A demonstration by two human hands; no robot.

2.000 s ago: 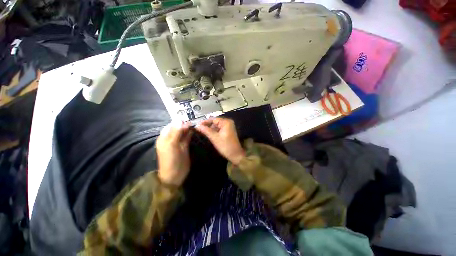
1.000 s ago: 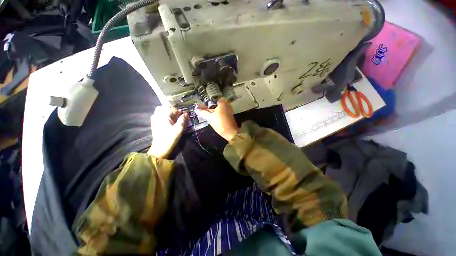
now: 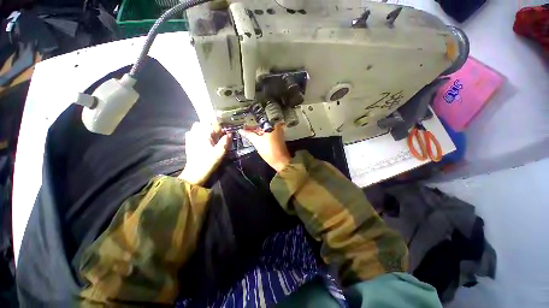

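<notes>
The cream sewing machine [image 3: 325, 66] stands in front of me. A dark garment piece [image 3: 138, 120] spreads over the table and my lap. My left hand [image 3: 203, 151] is left of the presser foot [image 3: 236, 139], fingers bent, thumb and fingertips close to the needle area. My right hand [image 3: 269, 146] is just right of it, below the tension knobs [image 3: 274, 113], its fingertips reaching to the needle. What the fingertips pinch is too small to tell. A fine thread [image 3: 244, 171] lies loose on the dark cloth below the foot.
Orange-handled scissors [image 3: 424, 144] lie on a white ruled board [image 3: 385, 161] at right. A pink packet [image 3: 468, 95] is behind them. Grey-black cloth pieces [image 3: 445, 222] are heaped at lower right. The lamp head [image 3: 109, 105] hangs at left; a green basket [image 3: 150, 13] is behind.
Both hands have moved from the cloth in front of the foot up to the needle area. The loose thread has come into view. The camera view has shifted slightly.
</notes>
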